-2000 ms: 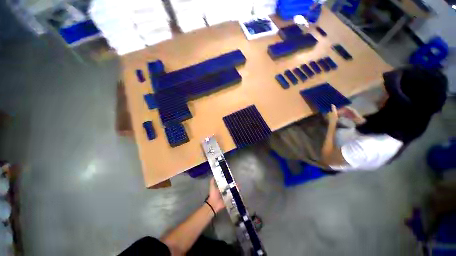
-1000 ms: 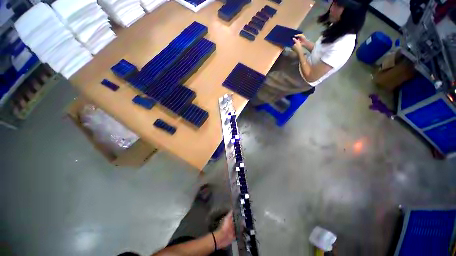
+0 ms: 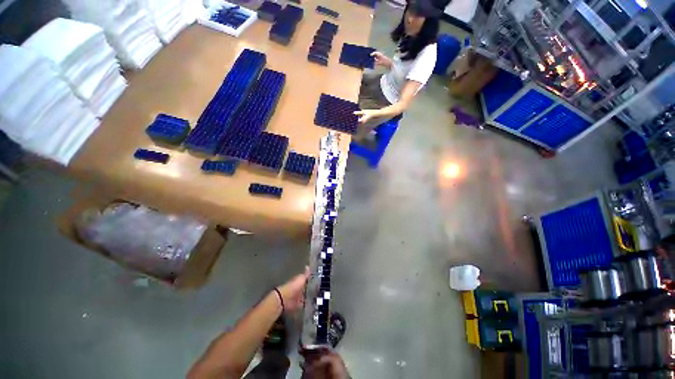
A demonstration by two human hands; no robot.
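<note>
A long narrow silver cell magazine [image 3: 316, 237] with a row of dark cell slots and small white blocks stretches from the bottom centre up to the table's near right corner. My left hand [image 3: 294, 291] grips its left side, lower down. My right hand [image 3: 323, 364] holds its near end at the bottom edge of the view, partly cut off and blurred. The magazine's far end shows beside the table edge, close to a dark gridded square of cells [image 3: 336, 113]; whether it touches the table cannot be told.
Dark blue cell stacks [image 3: 229, 104] stand on the tan table [image 3: 170, 181], with white stacks [image 3: 81, 66] at left. A seated person [image 3: 407, 74] reaches to the gridded square. An open carton [image 3: 148, 244] lies below the table. Blue-panelled machines [image 3: 536, 115], a white jug [image 3: 465, 277] and toolboxes [image 3: 492, 318] are at right.
The view has swung right, showing more machines. My right hand has come into view at the magazine's near end. The seated person's hand has moved to the gridded square.
</note>
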